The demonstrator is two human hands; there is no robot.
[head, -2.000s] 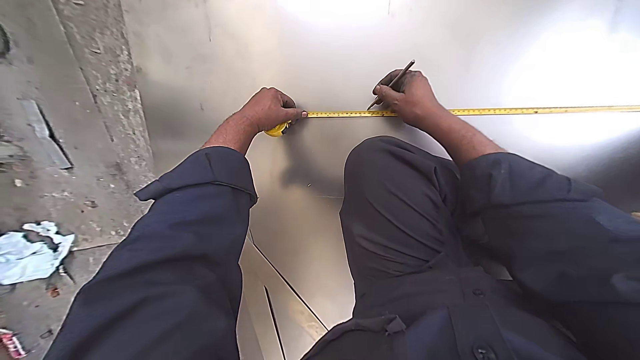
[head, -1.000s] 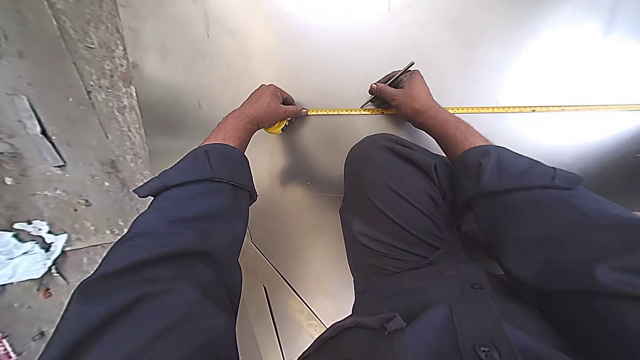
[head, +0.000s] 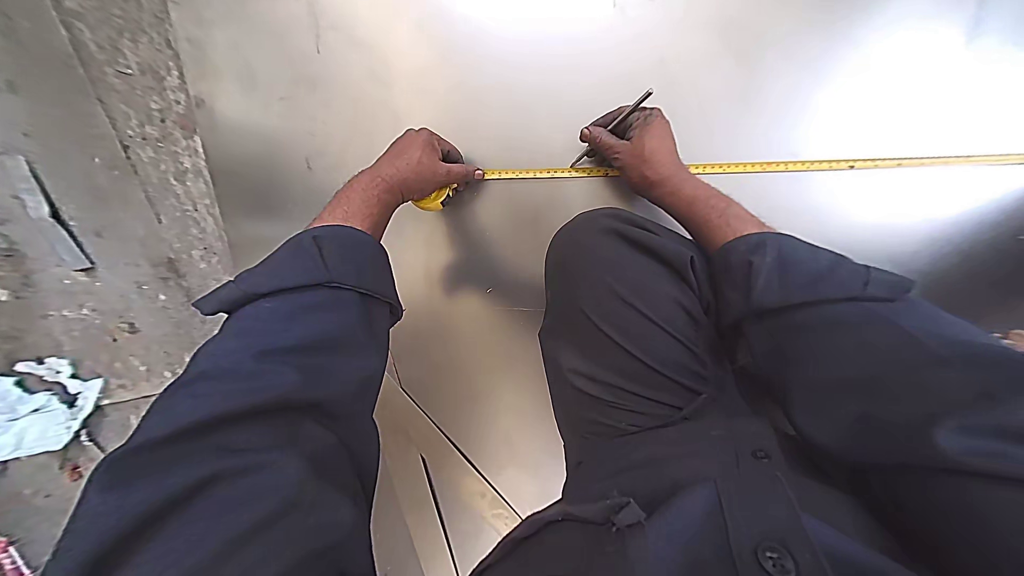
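Note:
A yellow tape measure blade (head: 768,167) runs across a smooth metal sheet (head: 480,336) to the right edge of view. My left hand (head: 424,166) grips the yellow tape case (head: 434,198) at the blade's left end, its thumb pressing on the blade. Farther right, my right hand (head: 636,144) holds a slim pen-like marking tool (head: 632,108) at a slant, its tip down at the blade's upper edge. The heel of this hand lies over part of the blade.
My bent knee (head: 624,280) is just below the tape. Narrow metal pieces (head: 424,480) lie at the lower middle. On the stained concrete floor (head: 104,312) at left are a flat strip (head: 48,216) and a crumpled white cloth or paper (head: 48,408).
The marking tool's tip has moved slightly left along the tape since two seconds ago. My left hand stays at the tape case.

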